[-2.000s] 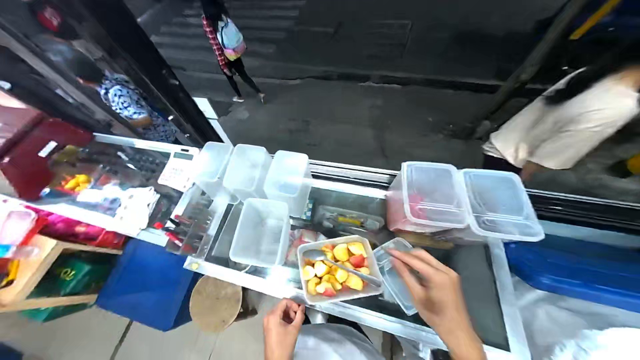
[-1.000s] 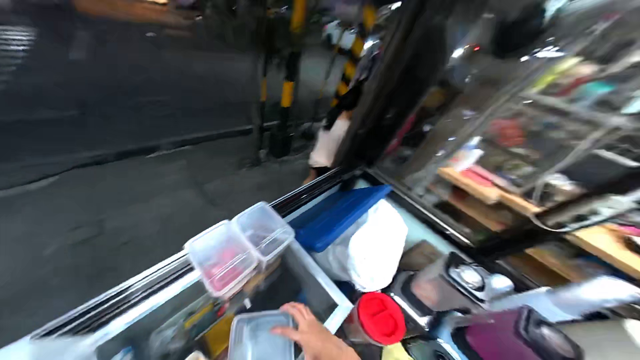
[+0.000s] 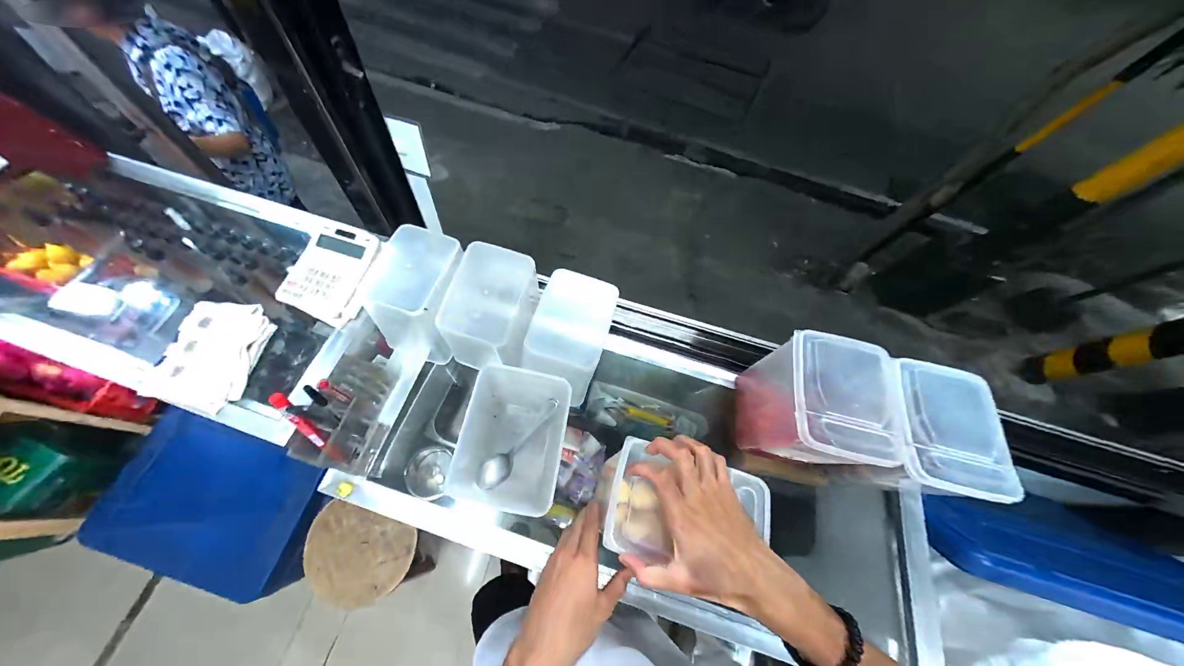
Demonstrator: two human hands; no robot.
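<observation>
A clear plastic container of cut fruit (image 3: 638,509) stands on the glass counter at centre, with a translucent lid over it. My right hand (image 3: 698,518) spreads its fingers across the lid and the right side. My left hand (image 3: 569,583) touches the container's lower left side. Another clear lid or tub (image 3: 754,499) shows behind my right hand. To the left, a metal spoon (image 3: 497,469) lies in an empty clear tub (image 3: 509,370). How far the lid is seated is hidden by my right hand.
Three empty tubs (image 3: 487,296) line the far edge, beside a white calculator (image 3: 328,275). Lidded containers (image 3: 846,398) stand at right, near a blue lid (image 3: 1054,564). Markers (image 3: 301,421) and folded cloths (image 3: 213,356) lie left. A person (image 3: 208,111) stands outside.
The fruit container, uncovered two seconds ago, now has a lid over it. The spoon that lay on the fruit is now in the tub at left. Both hands are now at the container.
</observation>
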